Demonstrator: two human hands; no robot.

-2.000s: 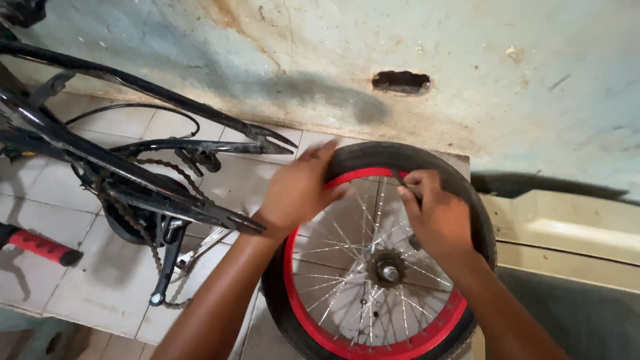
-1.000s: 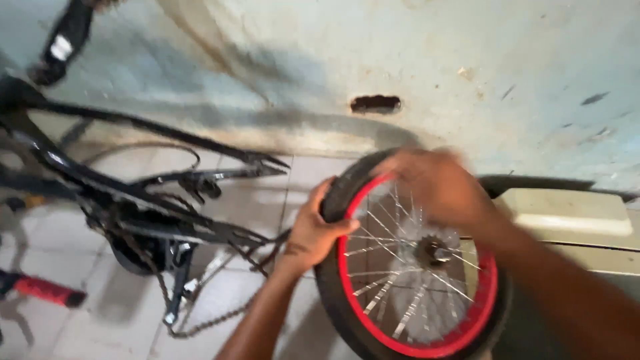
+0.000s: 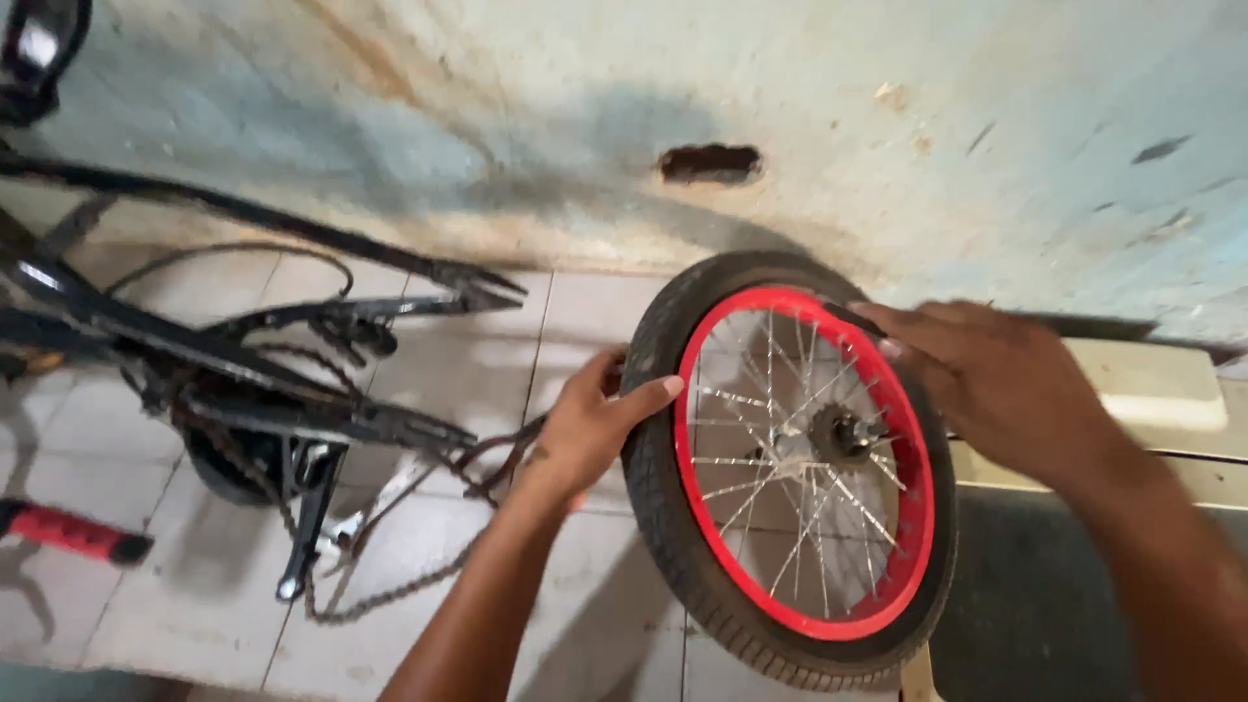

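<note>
A bicycle wheel with a red rim (image 3: 694, 468), silver spokes and a black tire (image 3: 655, 507) stands tilted above the tiled floor. A small sprocket (image 3: 840, 436) sits at its hub. My left hand (image 3: 595, 429) grips the tire's left side, with the thumb against the rim and the other fingers hidden behind. My right hand (image 3: 985, 375) is at the upper right of the wheel, its fingertips at the tire and rim edge; whether it holds anything is not clear.
On the left lies a black bicycle frame (image 3: 224, 356) with a crank arm (image 3: 310, 526) and a loose, hanging chain (image 3: 390, 597). A red handlebar grip (image 3: 73, 531) is at the lower left. A stained wall (image 3: 546, 127) runs behind, and a cream-coloured object (image 3: 1141, 385) is on the right.
The wheel has turned from facing up to a steeper tilt. My left hand has shifted from the tire's top to its left side. My right hand has moved from across the wheel's top to its right edge.
</note>
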